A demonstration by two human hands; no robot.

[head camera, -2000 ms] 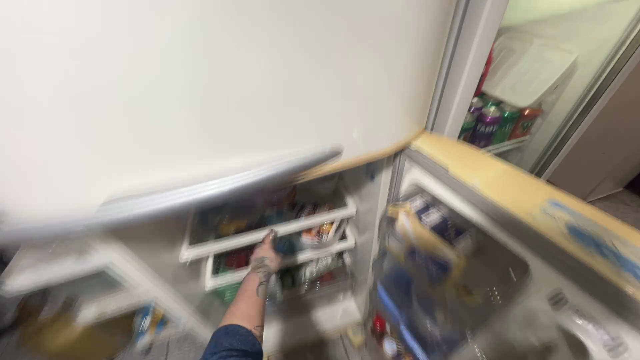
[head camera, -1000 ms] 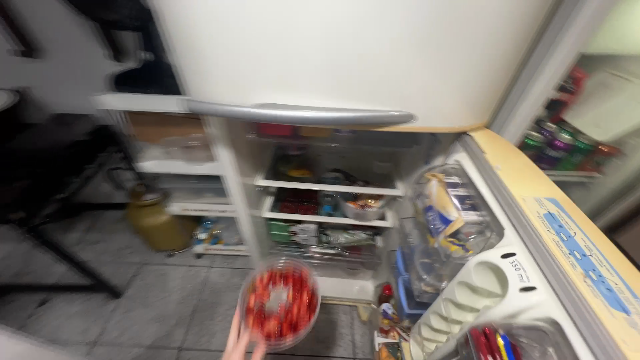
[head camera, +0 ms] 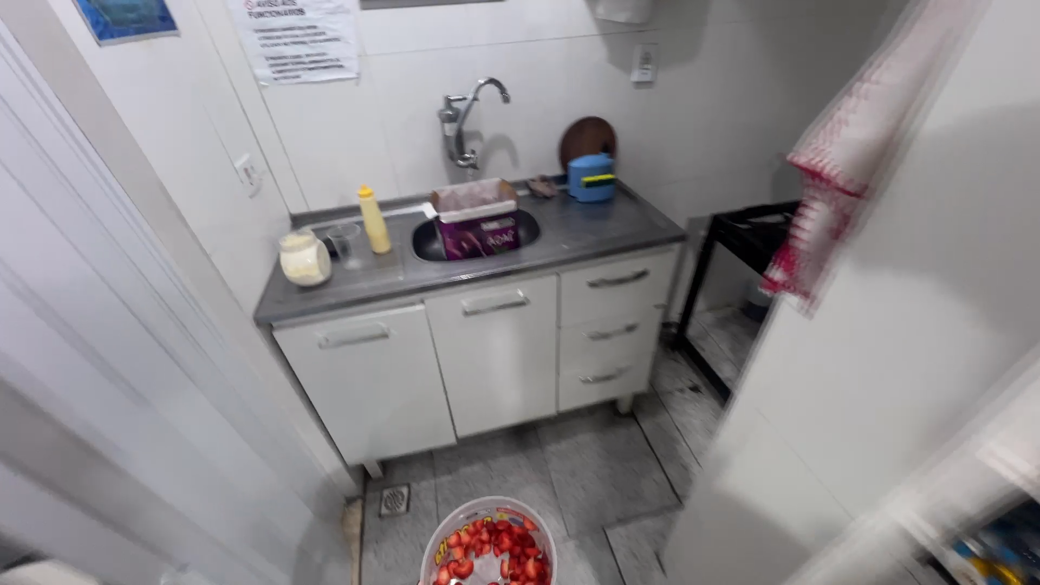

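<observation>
A round clear plastic tub [head camera: 432, 543] of cut strawberries [head camera: 508, 543] is at the bottom centre, its lower part cut off by the frame edge. No hand shows clearly; at most a sliver of skin touches the tub's left side. Beyond it stands a white sink cabinet [head camera: 500, 366] with a grey countertop [head camera: 585, 236]. In the sink sits a purple carton [head camera: 479, 231] lined with plastic, under a chrome faucet [head camera: 461, 122]. A yellow squeeze bottle [head camera: 374, 223], a clear cup [head camera: 347, 244] and a jar of pale contents [head camera: 305, 260] stand to its left.
A doorway frame [head camera: 268, 382] borders the left, and a white wall edge [head camera: 853, 382] the right, with a red-edged towel [head camera: 845, 179] hanging there. A black metal stand [head camera: 699, 301] is beside the cabinet. A blue container [head camera: 591, 177] stands at the counter's right; a floor drain [head camera: 395, 500] lies below.
The view has turned from the open refrigerator to the sink area. Two seconds ago a hand reached into the refrigerator; one second ago a hand held the strawberry tub in front of it.
</observation>
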